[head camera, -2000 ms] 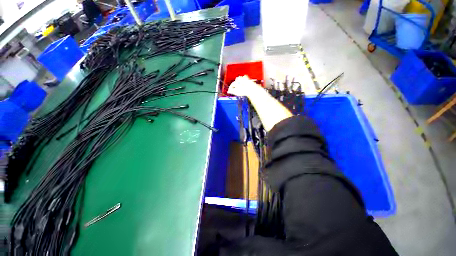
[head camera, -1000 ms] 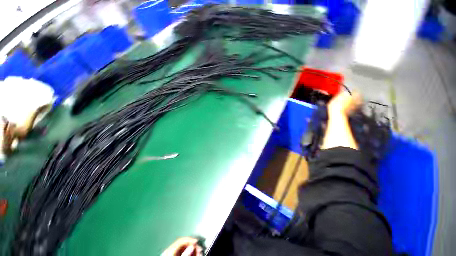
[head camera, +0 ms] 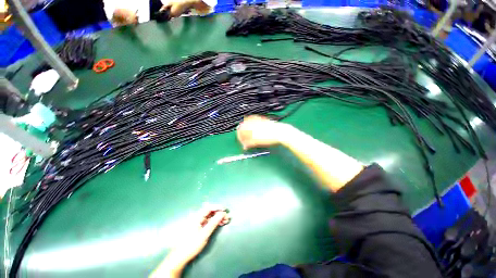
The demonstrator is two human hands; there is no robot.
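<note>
A long heap of black cable harnesses [head camera: 185,103] lies across the green table [head camera: 283,190], with small white, blue and red wire tips at its left part. My right hand [head camera: 259,132] is at the heap's near edge, fingers curled and blurred; whether it grips a cord cannot be told. My left hand [head camera: 213,218] is low over the near table, with something small, dark and reddish at its fingertips, too unclear to name. A slim silvery blade-like tool [head camera: 243,157] lies just below my right hand. A short dark cable piece [head camera: 147,165] lies left of it.
Orange-red scissors [head camera: 103,65] and a smaller cable bundle [head camera: 79,51] are at the far left. More harnesses [head camera: 304,28] lie at the back. Another person's hands [head camera: 182,7] show at the far edge. Grey posts stand left. A blue bin [head camera: 443,210] and red bin [head camera: 467,186] are right.
The view has swung left onto the table. My right hand has left the cables over the blue bin and is now at the heap. My left hand has come further into view.
</note>
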